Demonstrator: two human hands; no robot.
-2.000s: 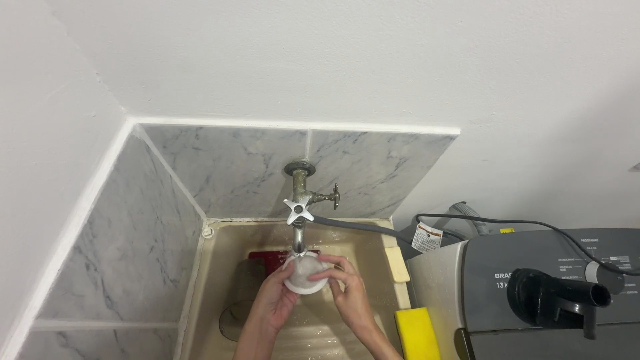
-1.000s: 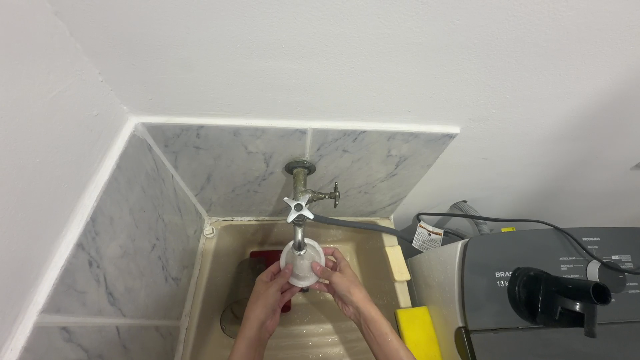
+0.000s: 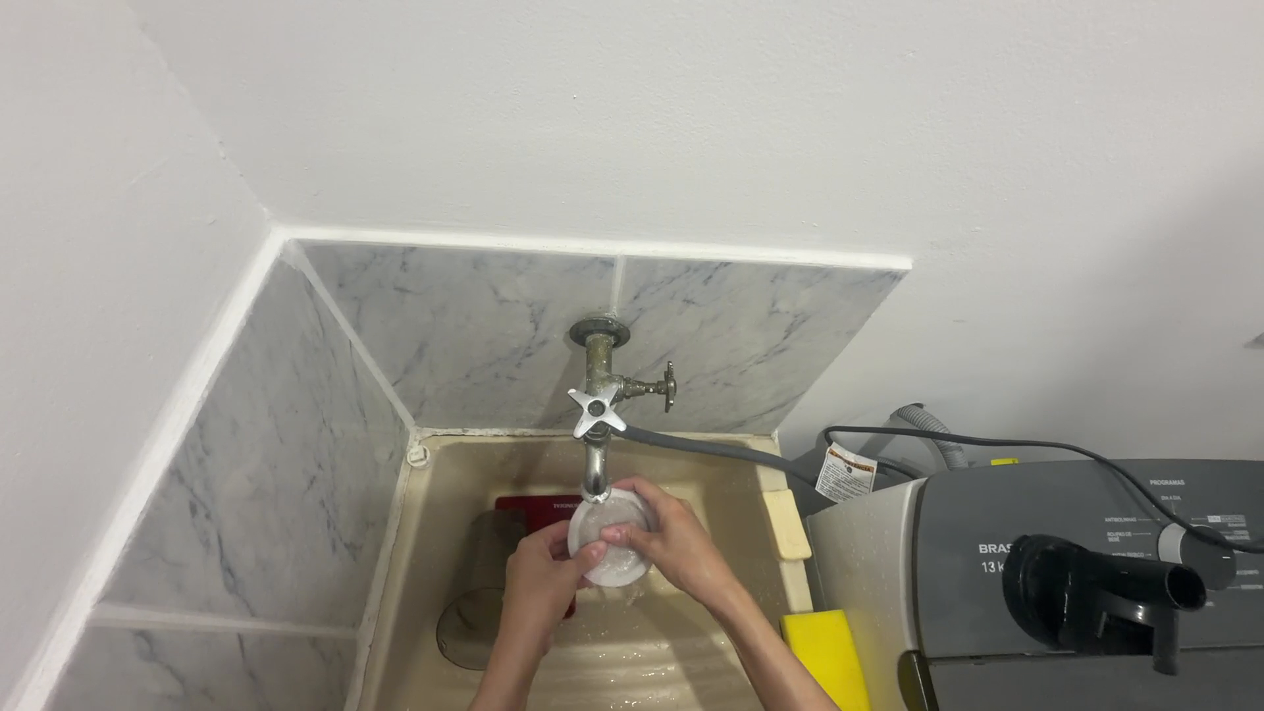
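Both hands hold a small round whitish filter-like disc [image 3: 610,555] just under the spout of a metal faucet [image 3: 595,464], where water runs onto it. My left hand [image 3: 541,585] grips its left rim, thumb on the face. Opposite, my right hand [image 3: 671,541] holds the right side, its thumb pressed near the middle. Below lies a beige laundry sink [image 3: 691,642] with wet ridges. A red object [image 3: 533,512] and a clear, dark-tinted container [image 3: 472,627] rest in the sink, partly behind my left hand.
A gray hose [image 3: 711,449] runs from the faucet toward a gray washing machine [image 3: 1047,592]. On the machine sits a black plastic part [image 3: 1086,597]. A beige soap bar or block [image 3: 786,523] lies on the sink's right rim, and a yellow object [image 3: 828,657] stands beside it.
The disc has been turned and shifted slightly under the spout. Both hands have changed their hold, and my right hand now reaches higher on the rim than a second ago.
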